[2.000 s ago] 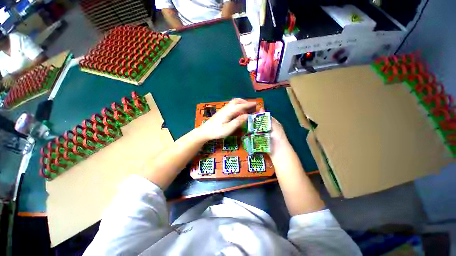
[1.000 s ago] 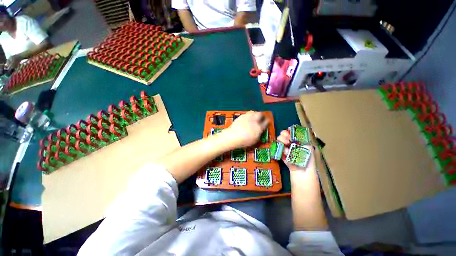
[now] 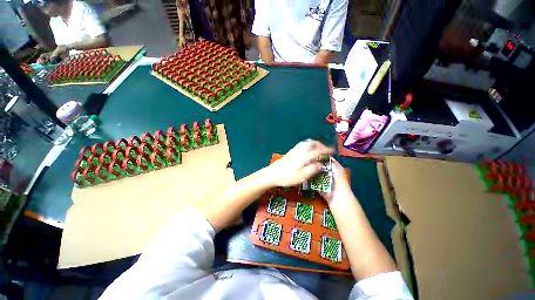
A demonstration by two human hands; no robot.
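Note:
The orange-red fixture [image 3: 287, 224] lies at a slant near the front edge of the green table, with green circuit boards [image 3: 301, 240] seated in its visible pockets. Its upper part is hidden under my hands. My right hand [image 3: 337, 183] is above the fixture's upper right part and holds circuit boards [image 3: 321, 180], pale pads up. My left hand [image 3: 302, 165] is bent over beside it, fingertips at the boards in my right hand. The left fingertips are blurred, so whether they grip a board is unclear.
Cardboard [image 3: 146, 214] with rows of red-looped boards [image 3: 141, 153] lies left; another filled sheet [image 3: 205, 73] lies at the back. More cardboard [image 3: 463, 228] is right. A phone [image 3: 366, 130] leans by the instrument [image 3: 437, 137]. A person [image 3: 299, 26] sits opposite.
My left hand has moved from the fixture's upper pockets to the boards in my right hand. My right hand has come back over the fixture, which now lies rotated. The camera view has shifted.

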